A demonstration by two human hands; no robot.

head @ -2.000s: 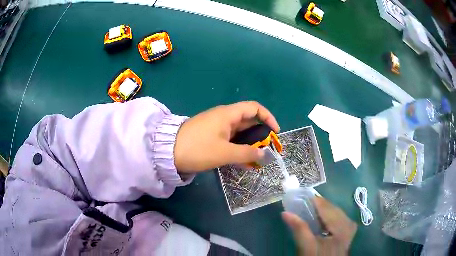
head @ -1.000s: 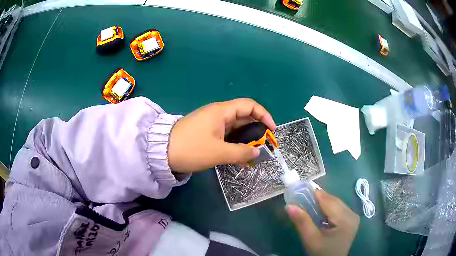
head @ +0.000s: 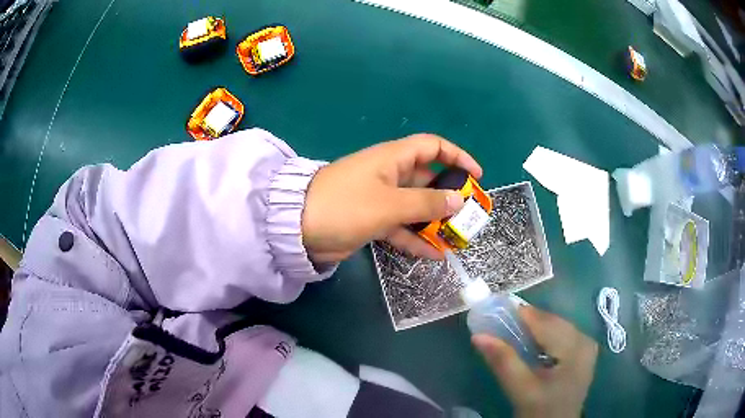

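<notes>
My left hand (head: 380, 196) grips an orange-and-black unit (head: 462, 219) above the parts box. Its orange rim and white block face up and toward me. My right hand (head: 543, 359) holds a translucent glue bottle (head: 498, 318), its white neck and thin tip pointing up and left. The tip is at the lower edge of the orange rim; I cannot tell if it touches. A thin metal tool, its end showing by the bottle, lies in the same hand. The pale-walled parts box (head: 545, 237) below holds many thin silver pins.
Three similar units (head: 266, 51) sit at upper left, open side up. Right of the box lie a white card (head: 572, 196), a coiled white cable (head: 610, 318), a tape roll (head: 690, 251), a water bottle (head: 694, 171) and a clear plastic bag (head: 686, 335). A white-edged conveyor (head: 564, 67) runs behind.
My left hand has turned the unit so its white block now shows. The bottle tip has gone from the rim's right side to its lower edge. The view has shifted slightly.
</notes>
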